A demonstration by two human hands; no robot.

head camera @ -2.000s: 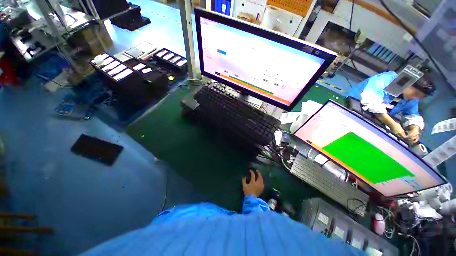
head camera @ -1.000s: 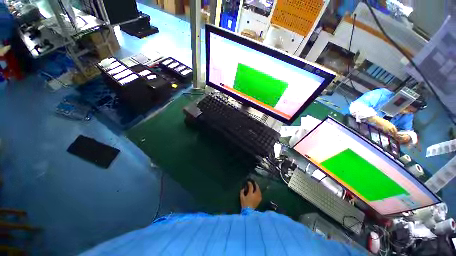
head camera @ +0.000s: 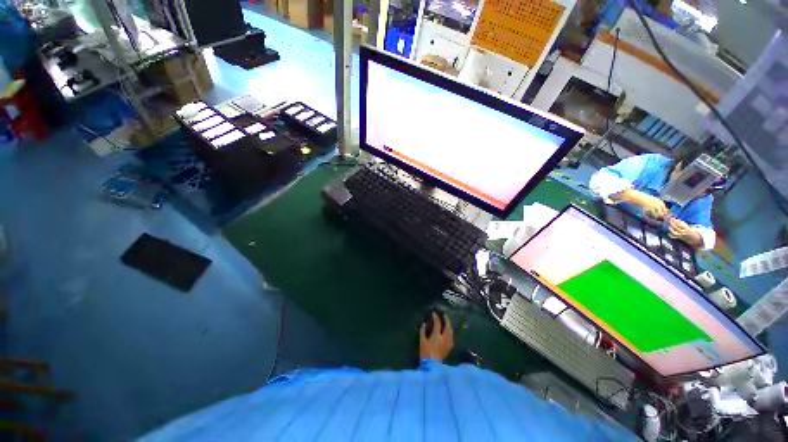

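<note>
My right hand point(head camera: 437, 338) is bare and rests over a small black mouse point(head camera: 428, 324) on the green mat, at the lower middle. Its fingers cover part of the mouse. My left hand is not in view. The left monitor point(head camera: 454, 129) has a black frame and a mostly white screen with an orange band along the bottom. A black keyboard point(head camera: 419, 216) lies below it on a dark case. The middle monitor point(head camera: 639, 298) shows a large green block on a pale window. A light grey keyboard point(head camera: 562, 345) lies in front of it.
Tangled cables point(head camera: 683, 414) and white rolls point(head camera: 769, 384) crowd the right edge. A person in blue point(head camera: 644, 177) handles a dark device tray point(head camera: 652, 237) opposite. Black trays point(head camera: 212, 125) with white pieces stand back left. A dark flat panel point(head camera: 166, 262) lies on the floor.
The left monitor went from a page with a green bar to a green block, then to a mostly white window. The view shifted slightly; my right hand stays on the mouse.
</note>
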